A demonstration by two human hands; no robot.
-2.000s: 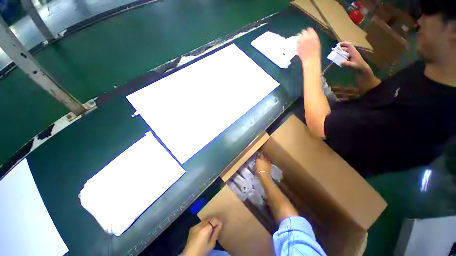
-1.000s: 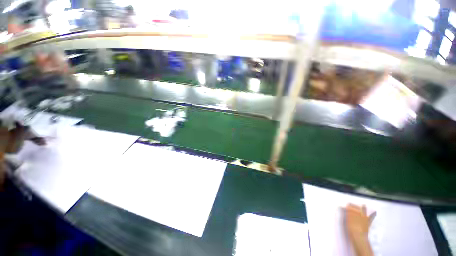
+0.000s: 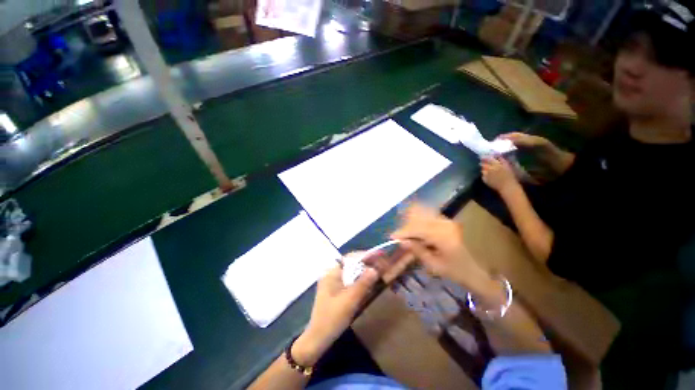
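My left hand holds a small white block, likely a power adapter, near the bench edge. My right hand is just to its right, slightly blurred, with its fingers on the white cable that runs from the block. A stack of white poly bags lies on the bench left of my hands. The open carton is below my forearms, with several bagged units inside, partly hidden by my right arm.
A large white sheet lies ahead, another at the left. White corded units sit at the far left on the green belt. A metal post stands behind the bench. A person at the right handles a white item. Flat cardboard lies beyond.
The view swung left, then back right. My hands, earlier at and in the carton, are now together above its edge with a white block and cable.
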